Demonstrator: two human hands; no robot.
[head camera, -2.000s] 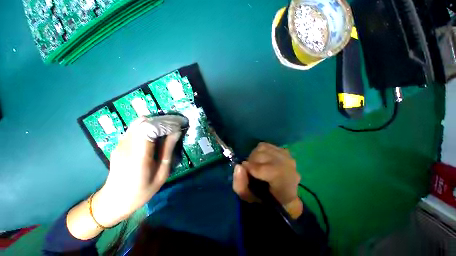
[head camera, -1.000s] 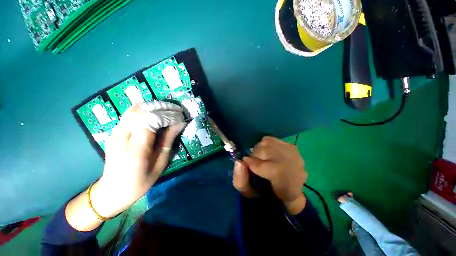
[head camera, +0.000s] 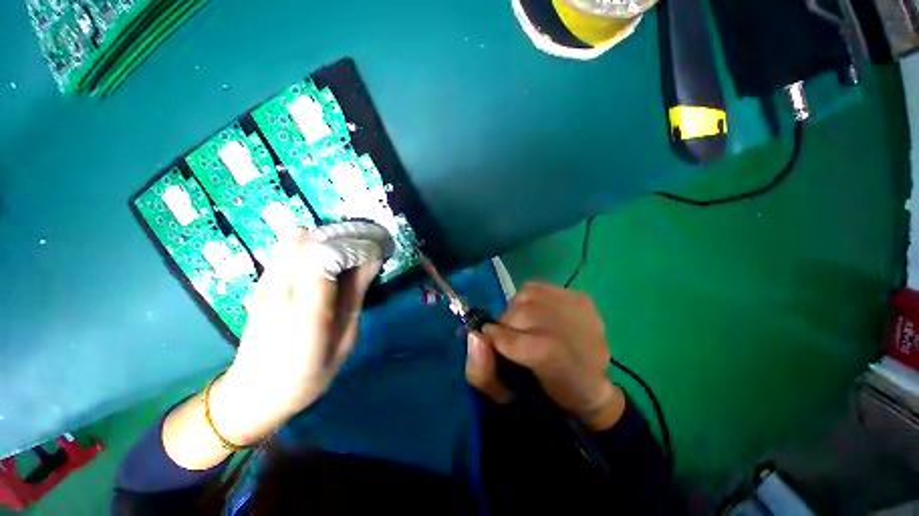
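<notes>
A green PCB panel (head camera: 240, 161) with pale rectangular patches lies on a black backing on the mat. My left hand (head camera: 292, 323) is over its lower part, holding a silvery coil of solder wire (head camera: 353, 245) between thumb and fingers. My right hand (head camera: 549, 348) holds the black-handled soldering iron (head camera: 472, 318) below and right of the panel. The iron's metal tip points up-left and is at the panel's right lower edge; whether it touches is unclear. My left hand hides part of the boards.
Stacked PCB panels (head camera: 136, 45) lie at the upper left. A yellow-and-black ring (head camera: 584, 28) with a cup on it is cut off at the top. A yellow-and-black handled tool (head camera: 695, 91) and a black box (head camera: 771, 50) with a cord are at the upper right. A red stool (head camera: 40, 474) shows lower left.
The cup, tool and stack sit higher in view. The panel has shifted up-left relative to my hands, and the iron tip is now nearer its lower right corner. Both hands keep their holds.
</notes>
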